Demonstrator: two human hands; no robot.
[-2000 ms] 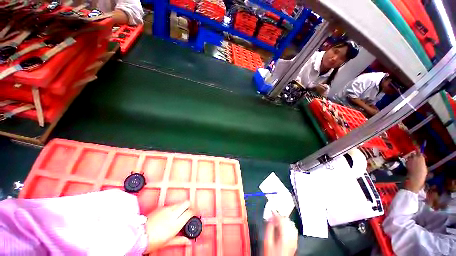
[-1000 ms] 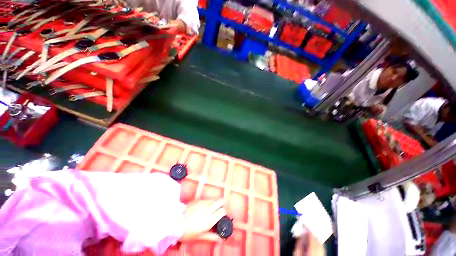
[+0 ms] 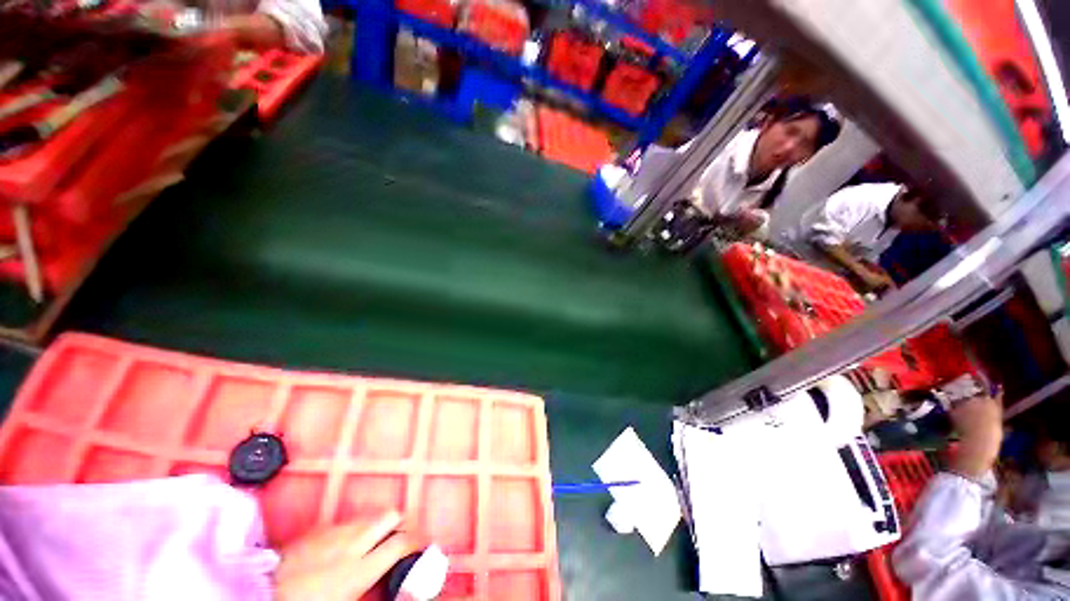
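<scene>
The orange-red parts tray (image 3: 452, 409) lies under my left hand at the lower left. One black watch head (image 3: 257, 458) lies in the tray beside my pink sleeve. My left hand (image 3: 343, 556) holds a second black watch head (image 3: 400, 575) by its edge over the tray, near the bottom edge of the view. A small white wiping cloth (image 3: 425, 574) lies against the right side of that watch head and covers part of it. My right hand does not show in the frame.
A green conveyor belt (image 3: 446, 282) runs behind the tray. Stacked red trays (image 3: 129, 159) stand at the left. A blue pen (image 3: 593, 486), a paper slip (image 3: 640, 470) and record sheets (image 3: 722, 505) lie right. A metal post (image 3: 821, 340) stands there; people work beyond.
The view has swung right. My right hand, blurred near the paper slip before, is out of view. A white cloth now shows against the watch head in my left hand.
</scene>
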